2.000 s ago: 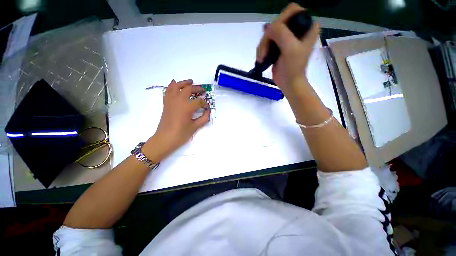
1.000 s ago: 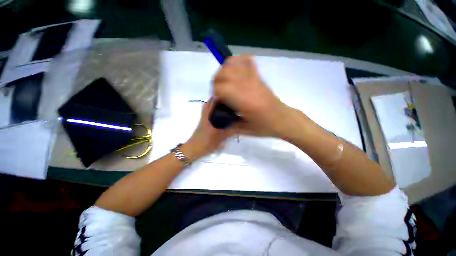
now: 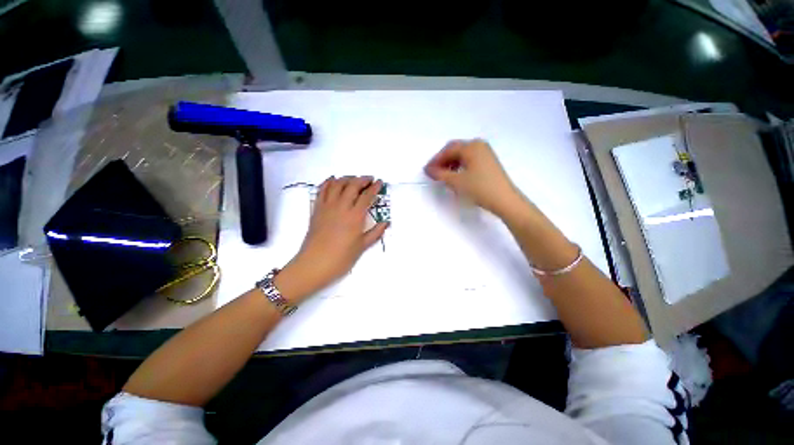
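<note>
The green circuit board (image 3: 380,205) lies on the white work sheet (image 3: 487,278), partly under my left hand. My left hand (image 3: 346,209) rests flat on and beside it, grasping nothing. A dark lead wire shows left of my fingers and another below the board. My right hand (image 3: 466,174) is raised to the right, thumb and fingertips pinched together. A faint thin line runs from the board towards it; whether the fingers hold anything is too blurred to tell. The blue roller (image 3: 239,122) lies at the sheet's left, its black handle towards me.
At left, a stack of black sheets (image 3: 109,235) partly covers gold-handled scissors (image 3: 198,271), near crinkled clear plastic (image 3: 157,139). At right, grey-beige cardboard (image 3: 740,209) holds a white panel (image 3: 666,235) with a circuit board. A green-edged table front runs below the sheet.
The roller has left my right hand and lies at the upper left. My right hand has moved off my left hand, to the right. My left hand stays at the board.
</note>
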